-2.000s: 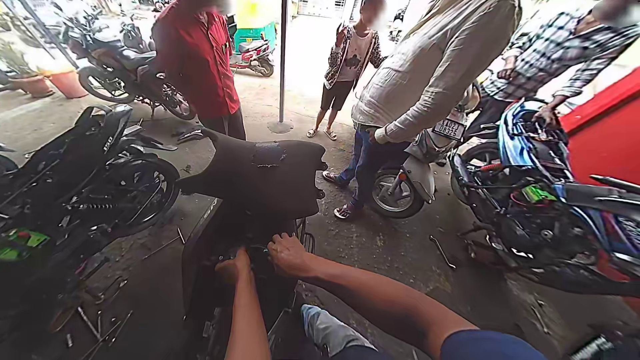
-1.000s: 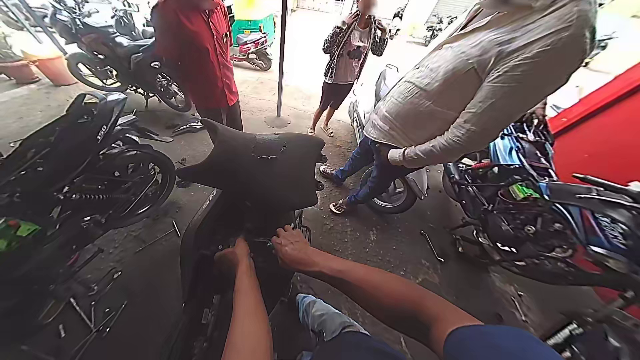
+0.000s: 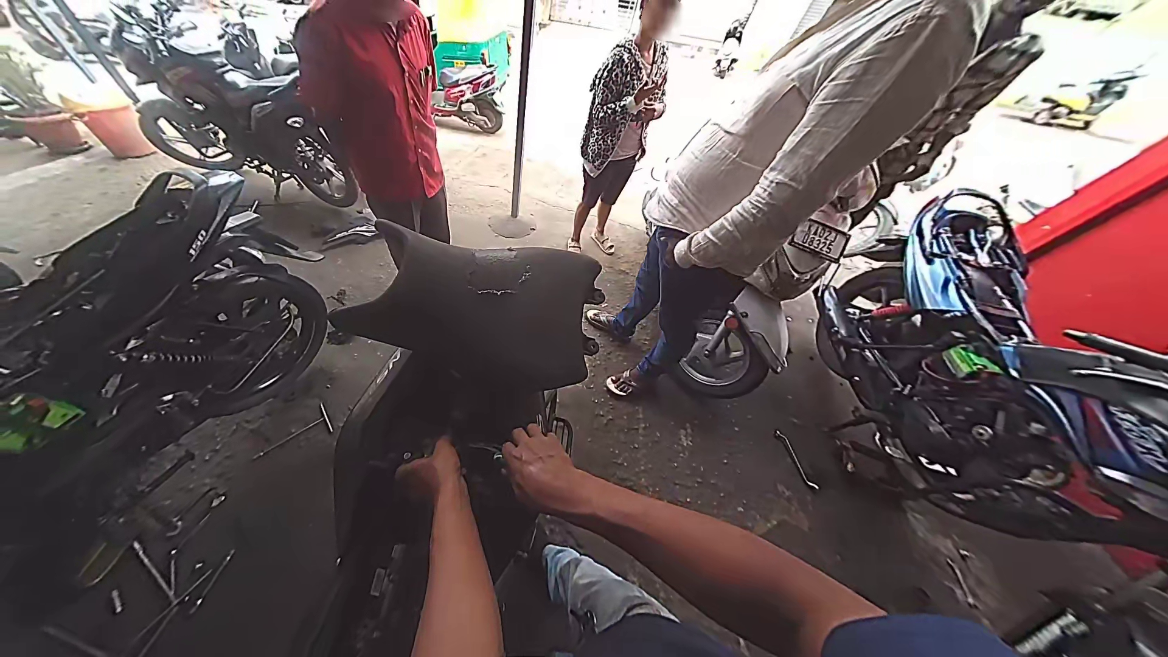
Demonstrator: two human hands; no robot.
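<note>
My left hand [image 3: 431,470] reaches into the dark open body of a motorcycle [image 3: 365,456], just below its seat; its fingertips are hidden. Beside it, my right hand [image 3: 540,467] rests at the right edge of the same cavity, fingers bent over a part too dark to name. Whether either hand grips something cannot be told. The black motorcycle seat [image 3: 484,310], with a torn patch on top, lies just beyond both hands.
Wrenches and other tools [image 3: 173,575] lie on the ground at left, near a black motorcycle [image 3: 219,338]. At right are a spanner [image 3: 797,459] and a partly stripped blue motorcycle [image 3: 967,383]. A person in a cream shirt [image 3: 776,155] stands by a scooter [image 3: 730,347]; a person in red [image 3: 374,100] stands beyond the seat.
The person in the cream shirt has shifted and leans farther right than two seconds ago. The person in the patterned jacket has lowered their hands. Both my hands stay at the cavity.
</note>
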